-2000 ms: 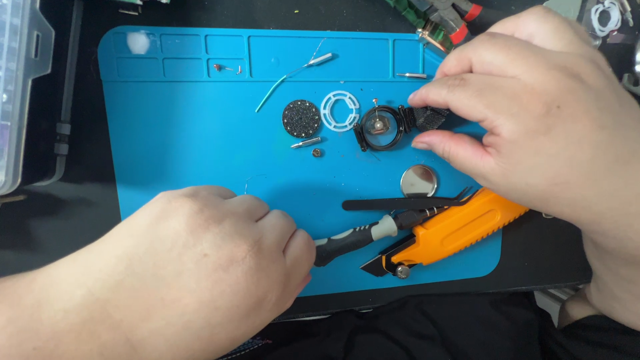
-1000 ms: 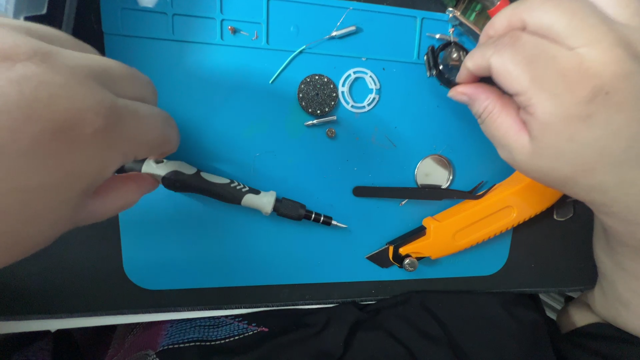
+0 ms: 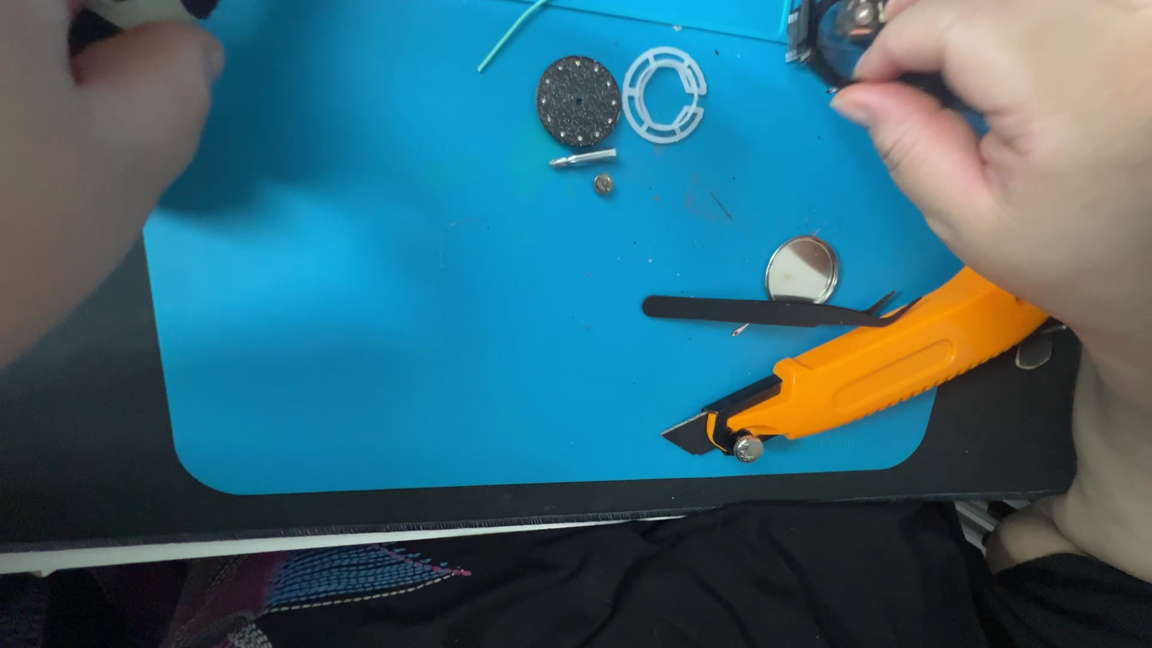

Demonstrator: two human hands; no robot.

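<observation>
At the upper left, cut off by the frame, my left hand [image 3: 126, 126] is closed around the screwdriver [image 3: 153, 11], of which only a grey and black bit shows. My right hand [image 3: 972, 117], at the upper right, pinches the black round watch case [image 3: 823, 45] between thumb and fingers. Left of it on the blue silicone mat [image 3: 387, 315] lie a white plastic movement ring [image 3: 664, 95], a speckled black watch dial [image 3: 579, 101], a small screwdriver bit [image 3: 583, 159] and a tiny metal crown-like part [image 3: 603, 184].
Black tweezers [image 3: 738, 310] lie against a shiny round metal disc [image 3: 802, 270]. Below them, an orange utility knife [image 3: 864, 378] points its exposed blade left. A green wire [image 3: 511, 34] lies at the top. The mat's front edge is near my dark clothing [image 3: 720, 576].
My left hand has carried the screwdriver from beside the knife to the upper left. My right hand has moved the watch case from beside the white ring to the upper right.
</observation>
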